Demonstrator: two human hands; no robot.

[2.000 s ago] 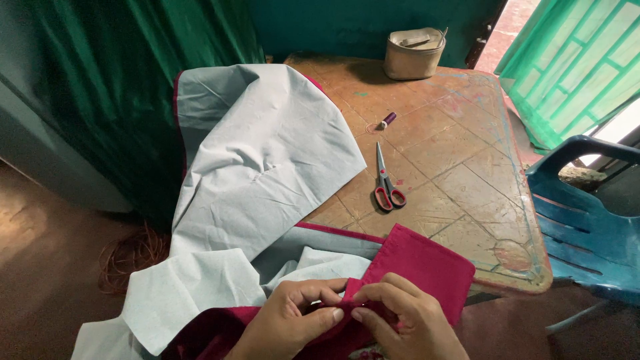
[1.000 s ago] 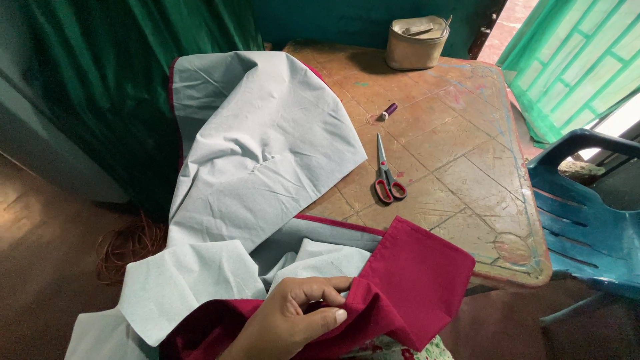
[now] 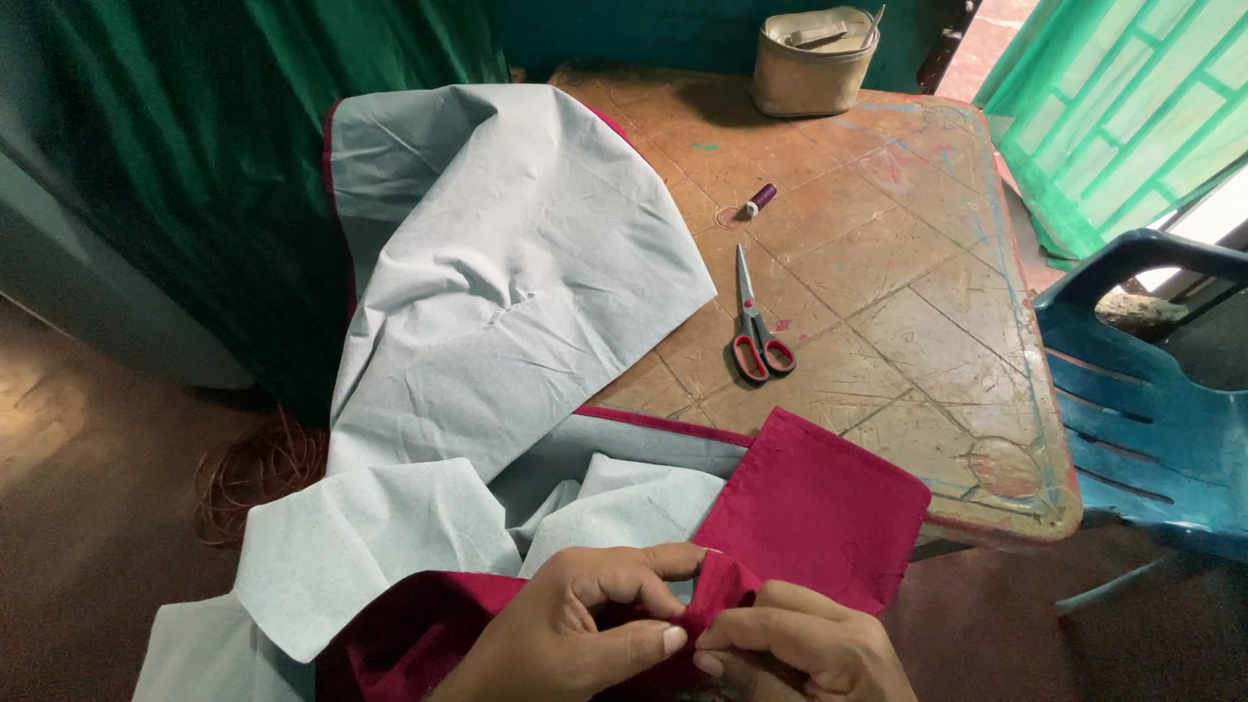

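My left hand (image 3: 595, 624) pinches a fold of crimson fabric (image 3: 819, 497) near the bottom edge of the view. Close beside it, my right hand (image 3: 799, 639) grips the same fold between thumb and fingers; a needle or thread cannot be made out. Pale blue-grey cloth (image 3: 517, 244) with a crimson edge joins the crimson piece, drapes over the table's left part and hangs in folds by my left hand. Scissors with black and red handles (image 3: 751, 322) lie closed on the table, blades pointing away. Beyond them is a small spool of purple thread (image 3: 760, 199).
The worn wooden table (image 3: 936, 361) fills the middle. A beige fabric pouch (image 3: 814, 63) with tools in it stands at its back edge. A blue plastic chair (image 3: 1150, 409) is at the right, a green curtain (image 3: 195, 175) at the left, and a coil of reddish cord (image 3: 258, 478) on the floor.
My right hand was on the fabric two seconds ago, was out of view one second ago, and is now back on the fold. My left hand has kept its hold.
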